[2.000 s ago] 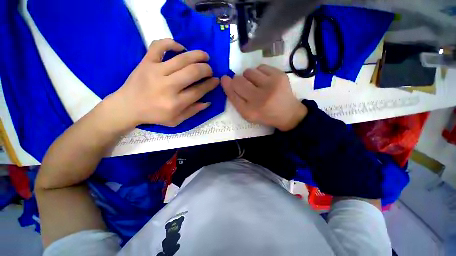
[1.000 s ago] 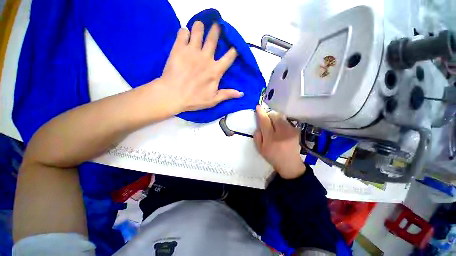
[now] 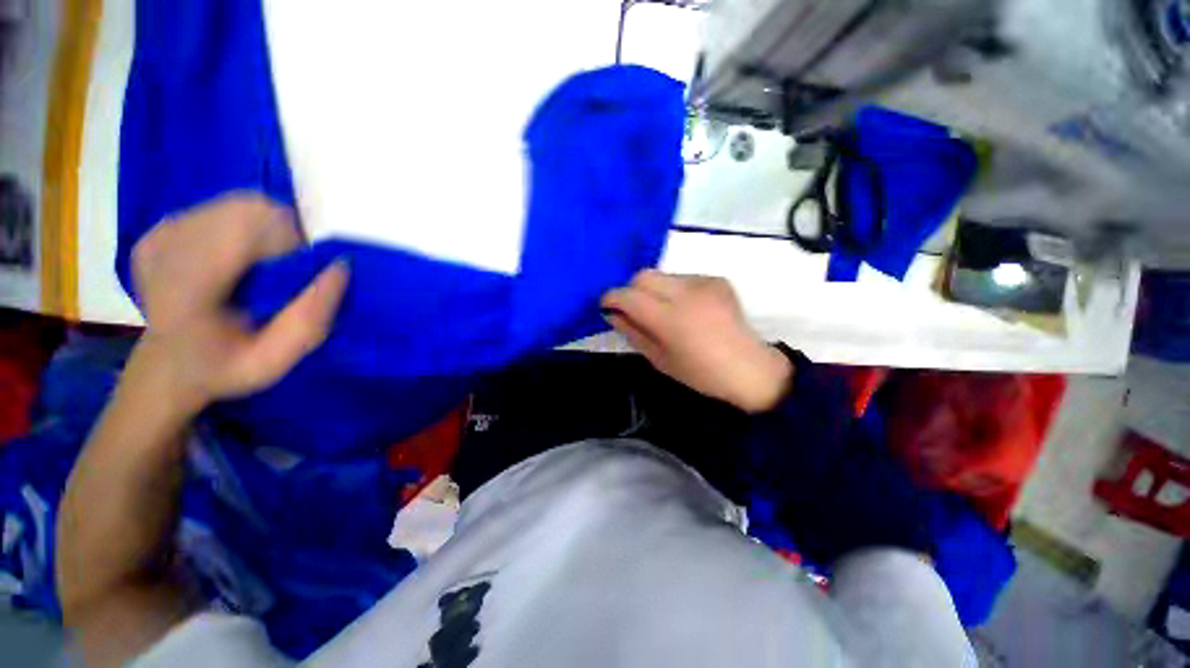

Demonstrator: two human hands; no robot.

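Note:
A blue fabric panel (image 3: 594, 196) lies curved on the white table, its upper end beside the needle area and its lower part spanning to the left over the table's front edge. My left hand (image 3: 235, 294), blurred, grips the panel's left part between thumb and fingers. My right hand (image 3: 692, 333) pinches the panel's lower right edge near the table front. The sewing machine head (image 3: 940, 91) looms at the upper right; the needle and presser foot cannot be made out clearly.
Black-handled scissors (image 3: 817, 209) lie right of the needle area, by a blue scrap (image 3: 920, 176). A dark flat rectangle (image 3: 1005, 272) lies at the table's right end. More blue fabric (image 3: 196, 105) lies at the left. A red plastic bag (image 3: 979, 437) and blue garments (image 3: 300, 535) are below the table.
My left hand has moved left and down from lying spread on the panel and now grips it. The panel has been drawn towards the front edge. The view has shifted, showing the scissors again.

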